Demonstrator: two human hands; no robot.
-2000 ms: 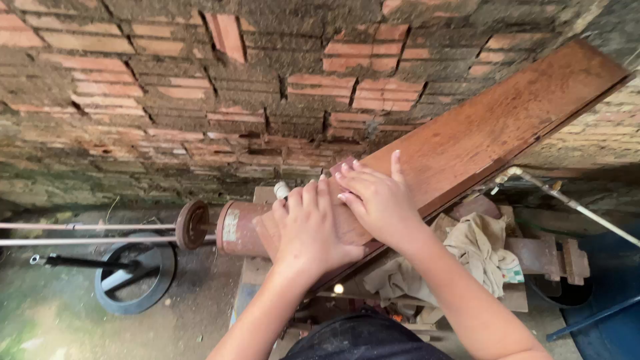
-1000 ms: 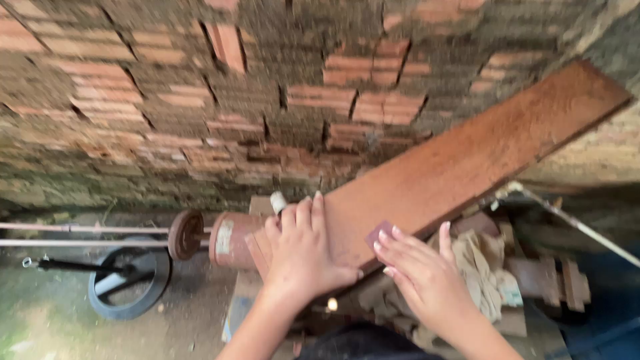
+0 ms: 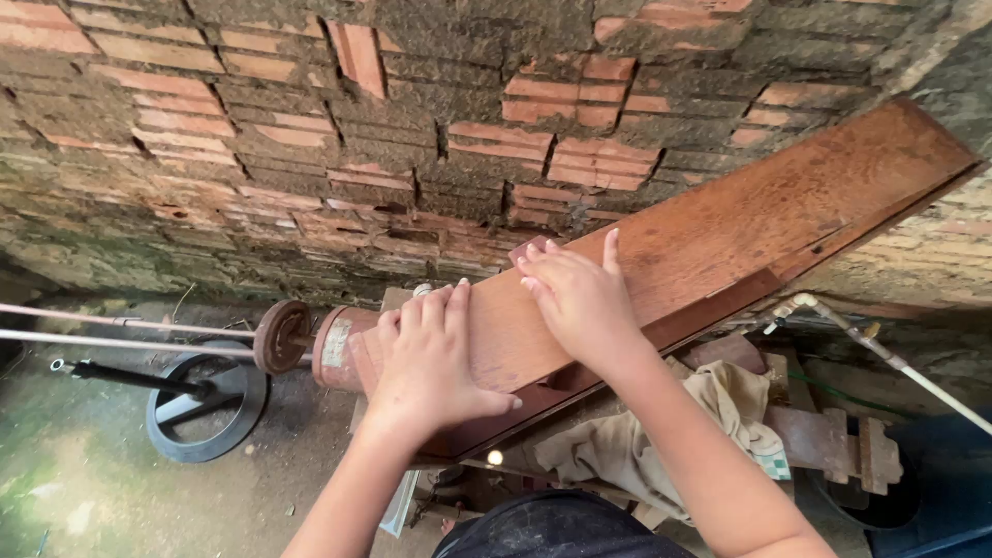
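Note:
A long reddish-brown wooden board [image 3: 759, 209] lies slanted from lower left to upper right. Near its left end my left hand [image 3: 425, 360] rests flat, fingers spread and thumb towards the near edge. My right hand [image 3: 583, 306] presses a small piece of dark red sandpaper [image 3: 529, 249] onto the board at its far edge; most of the piece is hidden under the fingers. The wood between the hands looks paler than the right part. Along the near side runs a darker strip of wood [image 3: 709, 308]. What supports the board is mostly hidden.
A rough brick wall [image 3: 496, 147] rises just behind the board. At left are a rusty round flange [image 3: 281, 337], metal rods [image 3: 132, 341] and a grey ring base [image 3: 208, 449]. Right of my arm lie a beige cloth [image 3: 728, 403], a rusty vise [image 3: 837, 449] and a pipe [image 3: 930, 387].
My right hand, with the sandpaper, has moved from the board's near side to its far edge since one second ago. My left hand has stayed at the left end.

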